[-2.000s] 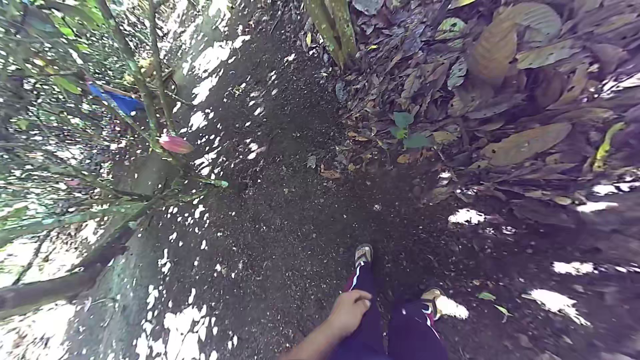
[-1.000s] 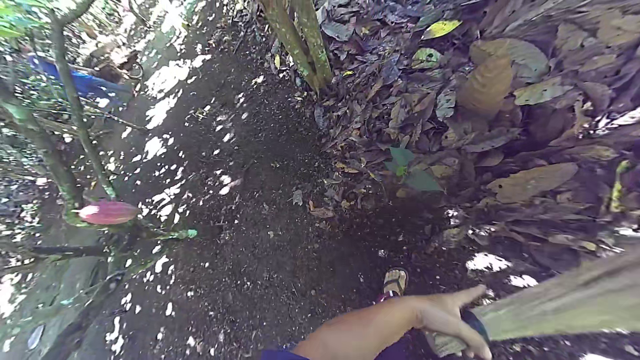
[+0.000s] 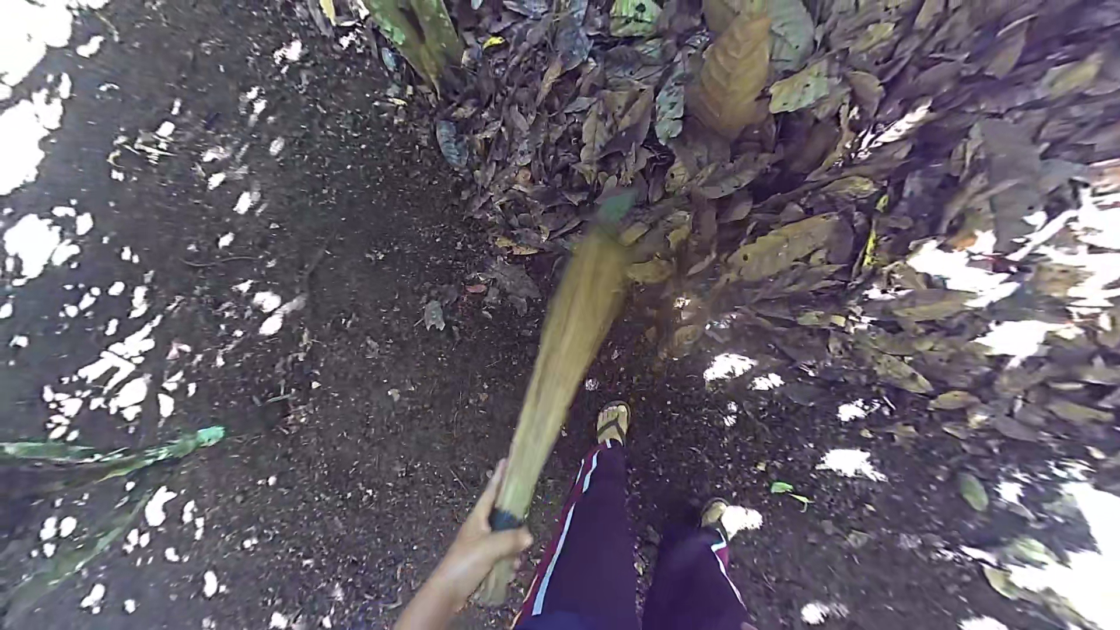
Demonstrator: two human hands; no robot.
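My left hand comes in from the bottom edge and is closed around the narrow lower end of a long wooden piece, paddle-like or club-like in shape. A dark band shows at my grip. The wood widens away from the hand and slants up and to the right; its far end is blurred and appears over the edge of the dry leaves. A small green leaf shows just beyond that end. My right hand is not in view.
Dry leaf litter lies thick at the upper right. A tree trunk base stands at the top, and a mossy branch juts in from the left. My sandalled foot rests on dark soil, the other foot beside it.
The wooden piece, at the right edge one second ago, now stands upright in the middle, with my left hand further left. Two seconds ago that hand showed no wood in it. The view has shifted.
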